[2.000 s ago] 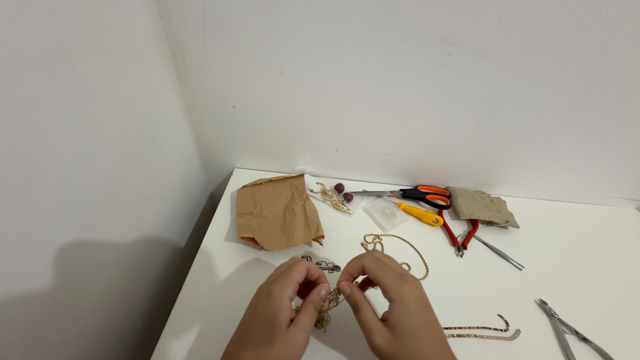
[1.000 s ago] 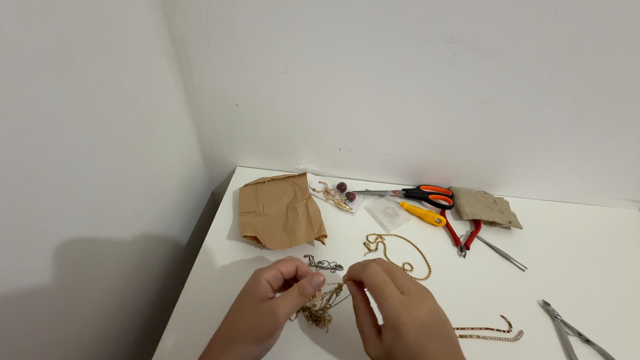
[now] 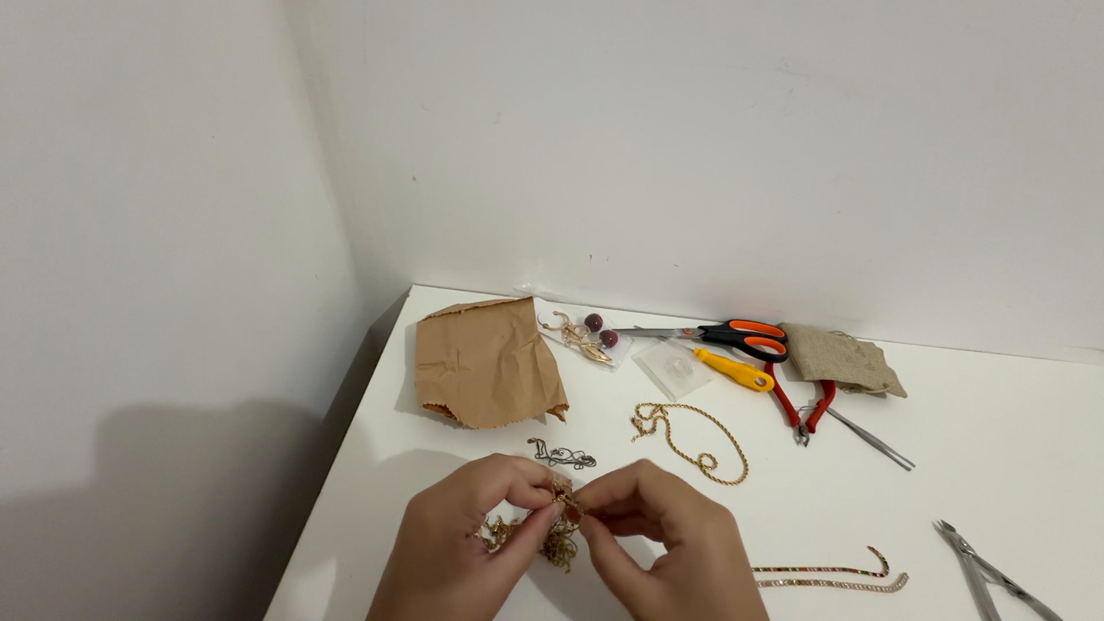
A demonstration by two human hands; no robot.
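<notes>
Low in the centre, my left hand [image 3: 483, 535] and my right hand [image 3: 660, 543] pinch parts of a tangled bunch of gold-coloured chains [image 3: 559, 548] between thumbs and forefingers. The fingertips nearly meet, and part of the bunch hangs below them. Just beyond my fingers lies a small dark metal chain [image 3: 562, 454]. A gold rope chain necklace [image 3: 724, 431] rests in a loose loop beyond my right hand. Two bracelets, one with multicoloured stones [image 3: 819, 569] and one with pale stones [image 3: 849, 586], extend out from beside my right hand, which hides their near ends.
Along the back are a brown paper bag [image 3: 487, 362], bagged jewellery with dark red beads [image 3: 595, 336], a clear plastic bag [image 3: 673, 368], scissors [image 3: 742, 338], a yellow-handled tool [image 3: 733, 369], red-handled pliers [image 3: 802, 410], tweezers [image 3: 871, 440] and a burlap pouch [image 3: 841, 358]. Metal nippers [image 3: 983, 565] lie at right.
My fingertips, drawn together two seconds ago and slightly apart one second ago with strands between them, are close together again around the chains.
</notes>
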